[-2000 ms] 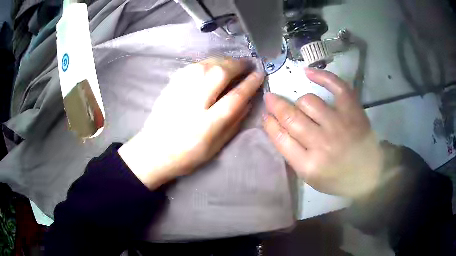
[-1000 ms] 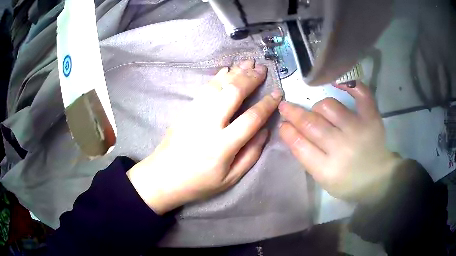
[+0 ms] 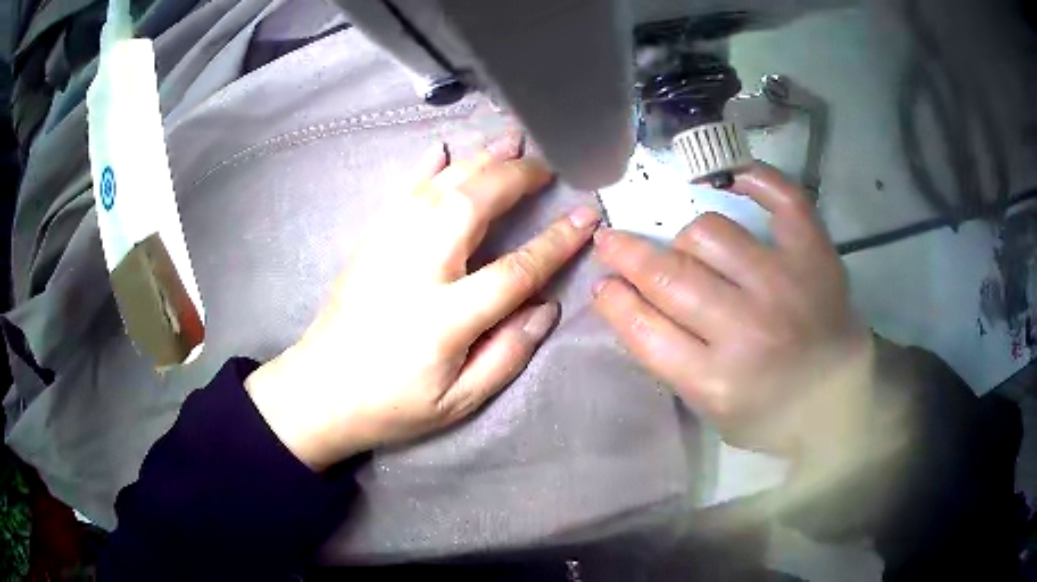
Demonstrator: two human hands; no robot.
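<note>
A large grey-mauve cloth [image 3: 546, 455] lies flat under my left hand and hangs toward the front edge. A stitched seam [image 3: 330, 127] curves across its upper part. My left hand [image 3: 426, 301] lies spread on the cloth, pressing it, index fingertip near the cloth's right edge. My right hand [image 3: 739, 307] has its index and middle fingertips at that edge, close to my left index fingertip; whether it pinches the cloth is unclear. The pale sewing machine head [image 3: 546, 80] is above the fingertips and hides the presser foot and needle.
A pale ribbed knob [image 3: 712, 149] touches or nearly touches a raised finger of my right hand. A white arm with a blue ring mark and brown end [image 3: 131, 193] stands at the left. Gathered cloth lies at the far left. The white table [image 3: 921, 307] has dark lines.
The machine head appears shifted and now covers the plate seen before. The seam lies farther from my left hand's fingertips and looks more curved. My left hand's fingers are spread wider than two seconds ago.
</note>
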